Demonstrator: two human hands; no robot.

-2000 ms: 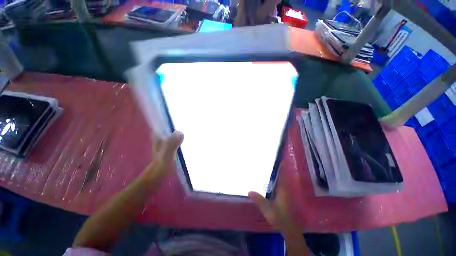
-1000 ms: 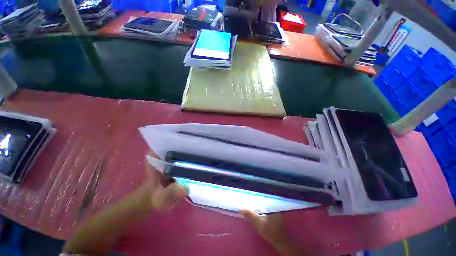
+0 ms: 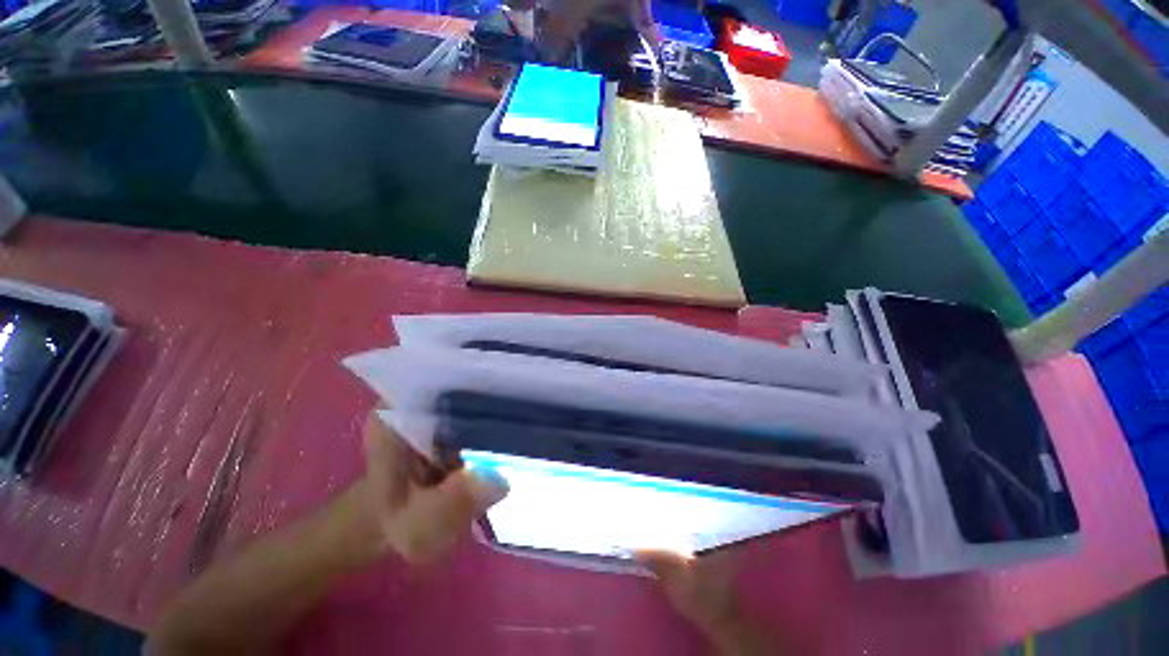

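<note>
A bundle of tablets [image 3: 641, 506] interleaved with white sheets [image 3: 615, 364] is tilted up on its long edge over the pink bench, in the middle of the view. The nearest tablet's screen glows white. My left hand [image 3: 430, 497] grips the bundle's left end, thumb on the lit face. My right hand [image 3: 699, 592] is at the lower front edge, fingertips touching the lit tablet; its other fingers are hidden or blurred. The bundle's right end is close to a leaning stack of dark tablets [image 3: 977, 417].
A small tablet stack [image 3: 39, 372] lies at far left on the pink film-covered bench [image 3: 276, 301]. A yellowish board [image 3: 609, 237] bridges the green belt [image 3: 346, 167], with a blue-lit tablet stack [image 3: 551, 105] on it. Blue bins [image 3: 1070, 205] stand at right. A person's hands show beyond the belt.
The bundle was face-up to the camera, then was tilted onto its edge and lowered, uncovering the board. Since one second ago, its sheets have shifted slightly and my hands have stayed on it.
</note>
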